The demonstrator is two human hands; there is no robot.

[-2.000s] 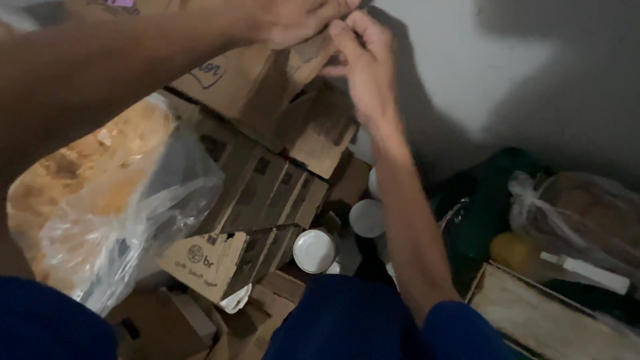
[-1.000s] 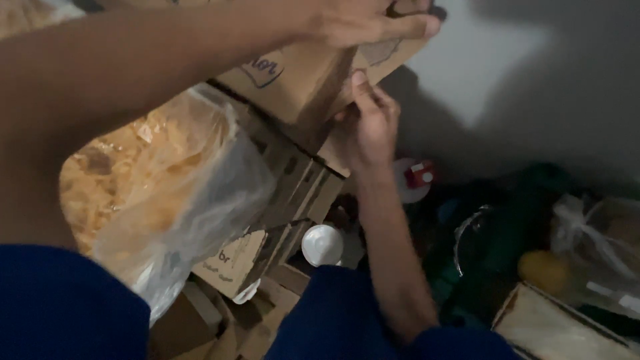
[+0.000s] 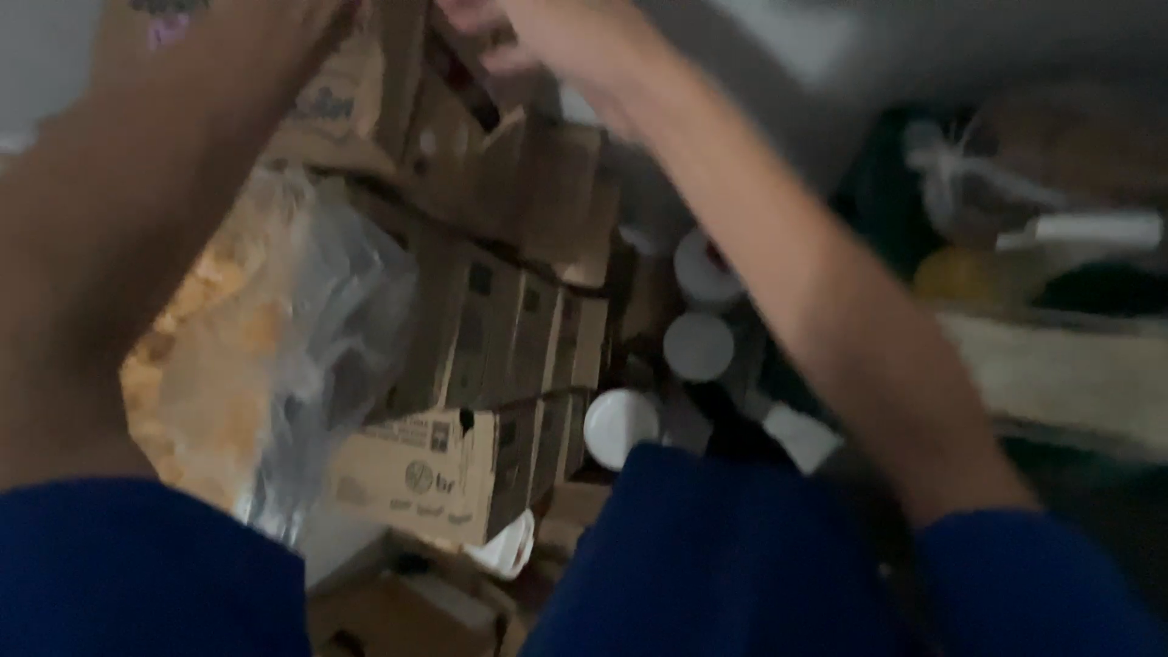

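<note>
At the top edge, my left hand (image 3: 324, 14) is mostly cut off, next to an upper cardboard box (image 3: 392, 78) with printed writing. My right hand (image 3: 516, 36), blurred and with bent fingers, is at the top centre, just right of that box's raised flap. Whether either hand grips the cardboard cannot be made out. A dark gap shows between the flap and more cardboard (image 3: 547, 182) below my right hand. Left of the stacked cartons lies a clear plastic bag (image 3: 338, 301) with yellow-orange pieces (image 3: 219, 356) in it, partly behind my left forearm.
Stacked printed cartons (image 3: 420, 474) fill the middle. White round lids or tubs (image 3: 620, 429) stand to their right, near a grey wall (image 3: 794, 46). At the right are a tied plastic bag (image 3: 1031, 173), a white tube-like object (image 3: 1095, 228) and a pale box (image 3: 1068, 374).
My hands were close together on the upper box's edge; they are now farther apart at the top of the view. A dark gap now shows beside the flap. The view has shifted.
</note>
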